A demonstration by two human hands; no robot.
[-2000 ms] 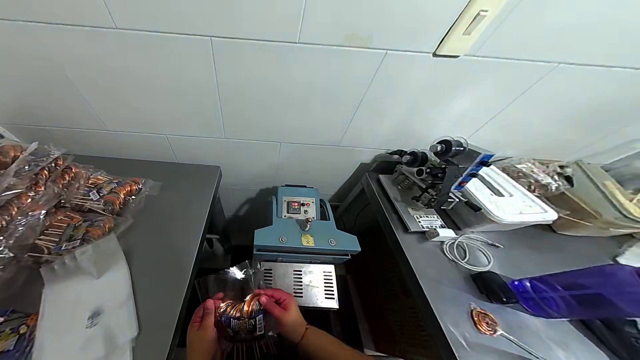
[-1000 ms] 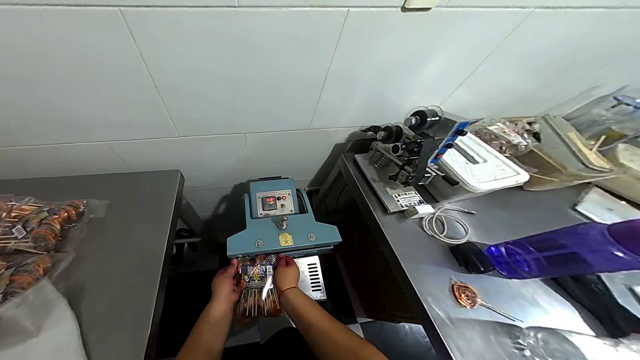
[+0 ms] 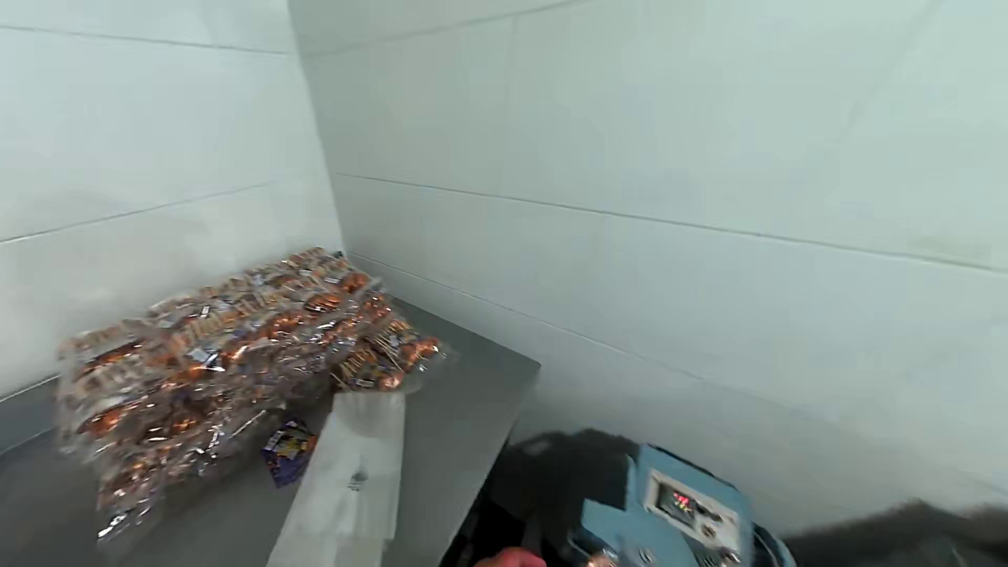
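Only a blurred fingertip of my left hand (image 3: 512, 558) shows at the bottom edge, just left of the blue bag sealer (image 3: 689, 516) with its lit red display. A small coppery, shiny patch (image 3: 602, 560) lies at the bottom edge between the fingertip and the sealer; whether the hand holds it cannot be told. My right hand is out of the frame. On the grey table to the left, a large pile of clear bags of lollipops (image 3: 236, 339) rests against the wall corner. White paper or plastic bags (image 3: 354, 472) lie flat in front of it.
A small purple printed packet (image 3: 290, 450) lies between the pile and the white bags. The grey table's right edge (image 3: 504, 441) faces a dark gap beside the sealer. Pale panelled walls (image 3: 630, 276) meet in a corner behind the table.
The view has swung far to the left. One second ago both hands held a bag of lollipops at the front of the sealer; now barely a fingertip shows.
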